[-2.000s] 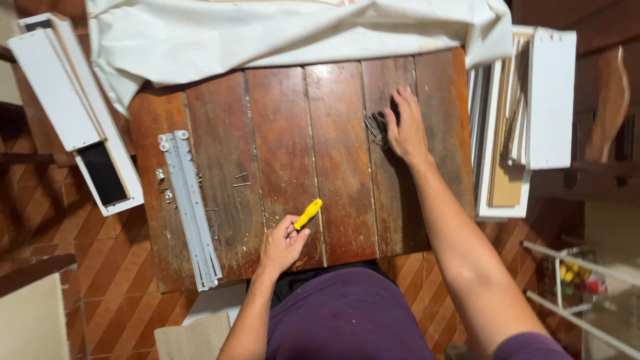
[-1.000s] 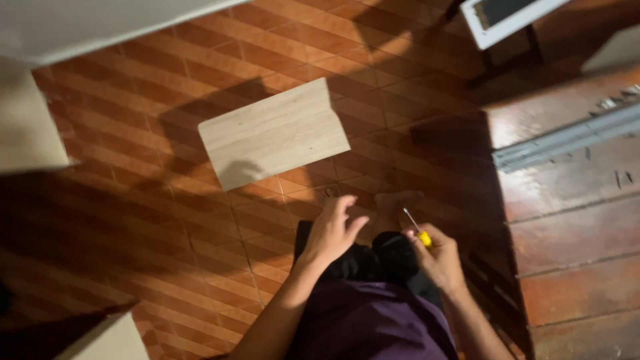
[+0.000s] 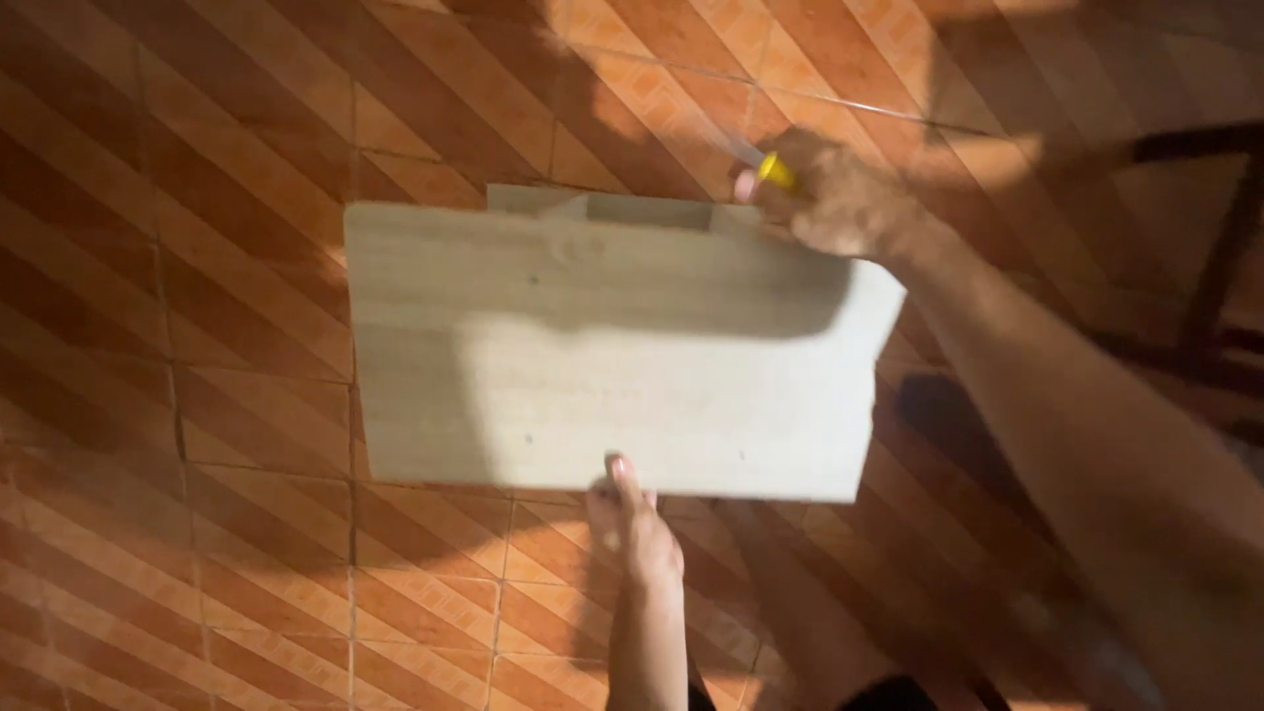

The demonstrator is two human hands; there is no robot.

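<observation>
A pale wood-grain board (image 3: 612, 395) spans the middle of the head view, with a few small dark marks on its face. At its near edge my left hand (image 3: 637, 533) grips it, thumb on top and fingers beneath. My right hand (image 3: 834, 202), blurred, is closed around a screwdriver (image 3: 777, 172) with a yellow handle, its shaft pointing up and left. This hand is at the board's far right edge; whether it touches the board cannot be told. Another pale flat piece (image 3: 533, 197) shows past the far edge, mostly hidden.
Brown and orange striped floor tiles (image 3: 257, 425) surround the board. Dark furniture legs (image 3: 1220, 257) stand at the right edge. Dark shapes, partly cut off, lie at the bottom edge, and shadows fall across the floor and board.
The view has swung from the table to the floor. The screwdriver passed from my left hand to my right. My left hand, empty a second ago, has taken hold of the board.
</observation>
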